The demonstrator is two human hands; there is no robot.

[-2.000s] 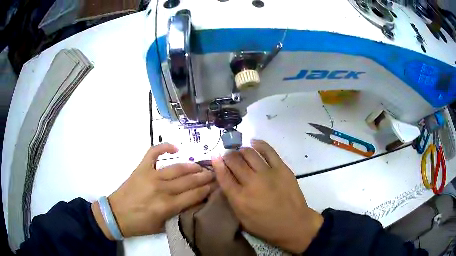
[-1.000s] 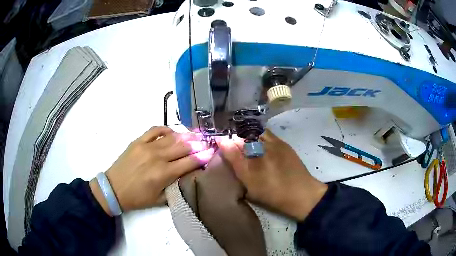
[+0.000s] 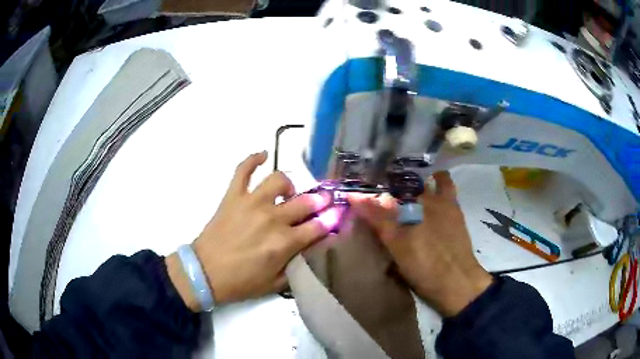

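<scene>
The brown fabric panel (image 3: 368, 280) runs from the presser foot (image 3: 341, 199) down to the bottom edge of the view, with a paler grey-beige strip (image 3: 326, 305) along its left side. My left hand (image 3: 256, 228) lies flat at the panel's upper left, its fingertips pressing by the foot in pinkish light. My right hand (image 3: 424, 242) lies on the panel's right side, its fingers partly hidden behind the machine head and the grey knob (image 3: 410, 212). The needle and the stitching point are too blurred and covered to make out.
The white and blue sewing machine (image 3: 533, 105) spans the upper right. A stack of grey-beige panels (image 3: 91, 140) lies at the left. Blue and orange thread snips (image 3: 523, 237) lie under the machine arm. Yellow-red scissors handles (image 3: 622, 286) are at the right edge. A bent dark rod (image 3: 278, 144) shows left of the machine.
Both hands and the fabric have moved up from in front of the foot to beside and under it. The whole scene has shifted right in the view. The bent rod has come into sight.
</scene>
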